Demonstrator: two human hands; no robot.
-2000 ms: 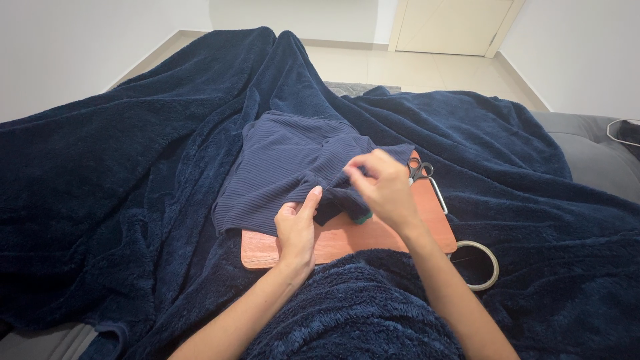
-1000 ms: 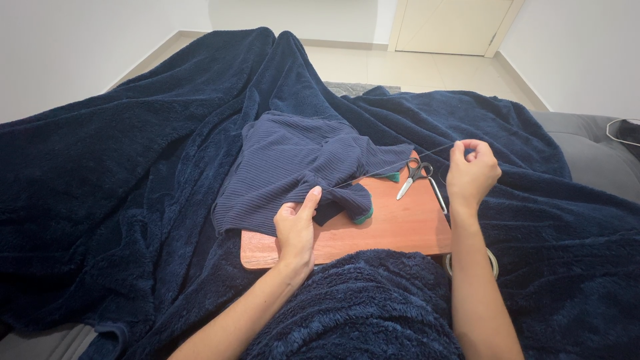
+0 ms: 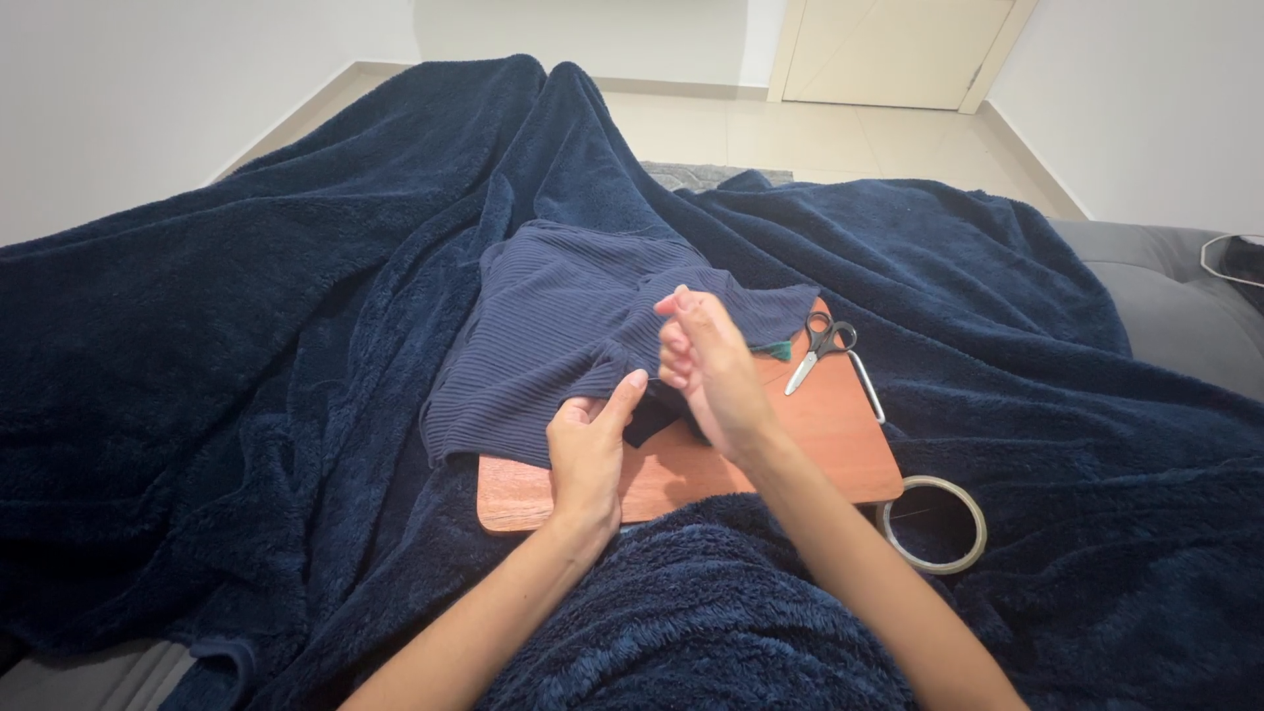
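Observation:
A ribbed blue garment (image 3: 553, 326) lies over a wooden board (image 3: 820, 444) with rounded corners. My left hand (image 3: 590, 444) pinches the garment's near edge between thumb and fingers. Just right of it and slightly higher, my right hand (image 3: 706, 365) is raised over the cloth with its fingers curled; whether a needle or thread is between them is too blurred to tell. A bit of green fabric (image 3: 772, 351) shows beyond the right hand. Black-handled scissors (image 3: 820, 351) rest on the board's upper right part, blades toward me.
A dark blue fleece blanket (image 3: 987, 296) spreads all around the board. A roll of tape (image 3: 933, 524) lies by the board's near right corner. A metal handle (image 3: 867, 387) runs along its right edge. A grey sofa (image 3: 1165, 306) shows at the right, and a cable (image 3: 1220, 265) lies on it.
My right hand, out to the right with a thread drawn taut one second ago, has come back left beside my left hand. The left hand keeps its place on the garment.

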